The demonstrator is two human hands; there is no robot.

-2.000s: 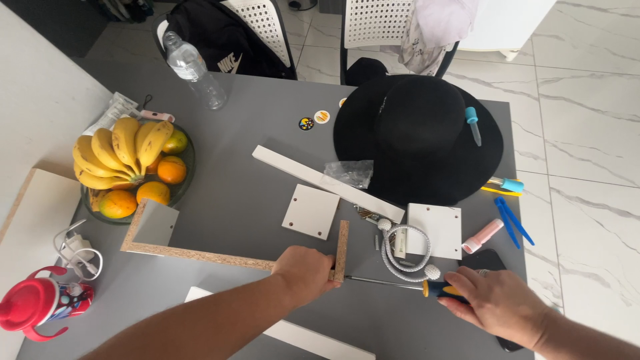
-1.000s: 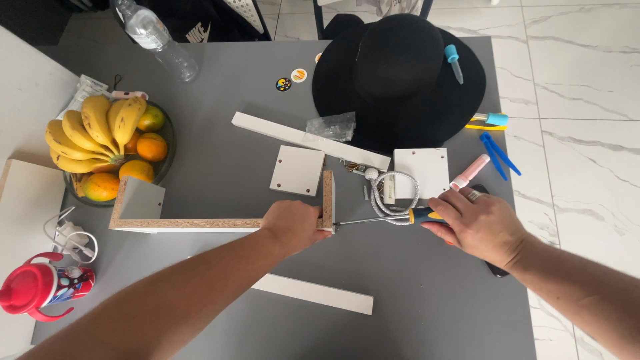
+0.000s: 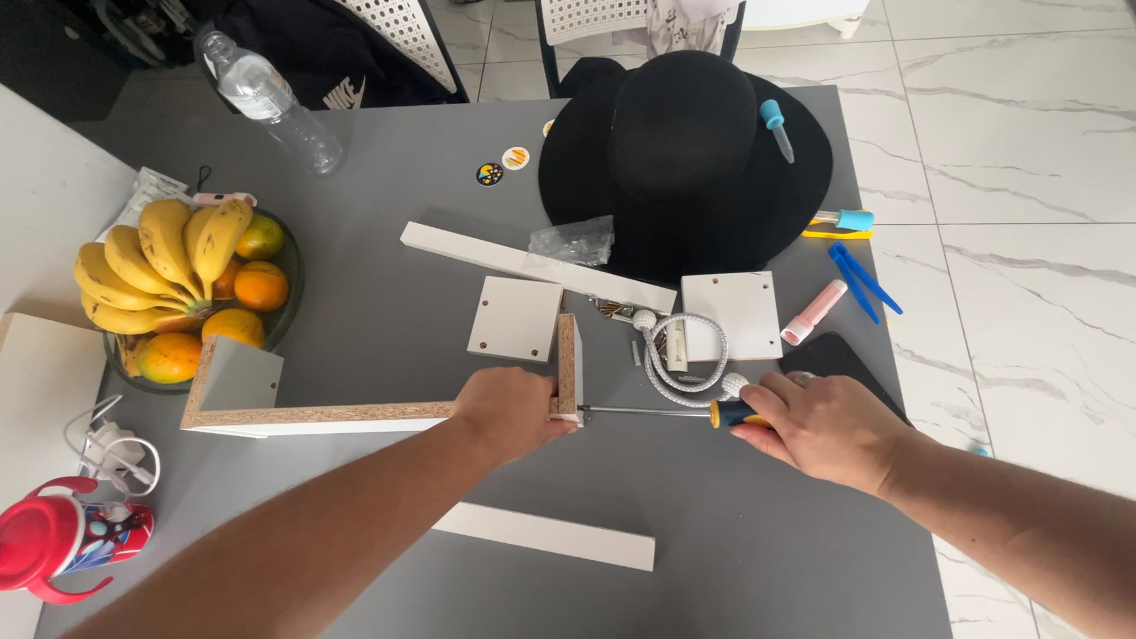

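My left hand grips the right corner of a white particleboard assembly, a long panel with a short upright panel at each end. In my right hand is a screwdriver with a blue and yellow handle; its shaft runs level to the outer face of the right end panel, where the tip meets the corner. Above that corner lie a square white panel and a white strip. A second square panel, a looped grey-white cord and small screws lie above the screwdriver.
A fruit bowl and red-lidded cup stand at left, a plastic bottle behind. A black hat covers the back right. Blue tweezers, a pink tube and a black phone-like object lie at right; another white strip lies in front.
Both hands keep their hold, and the screwdriver stays at the panel's corner. The view has shifted somewhat.
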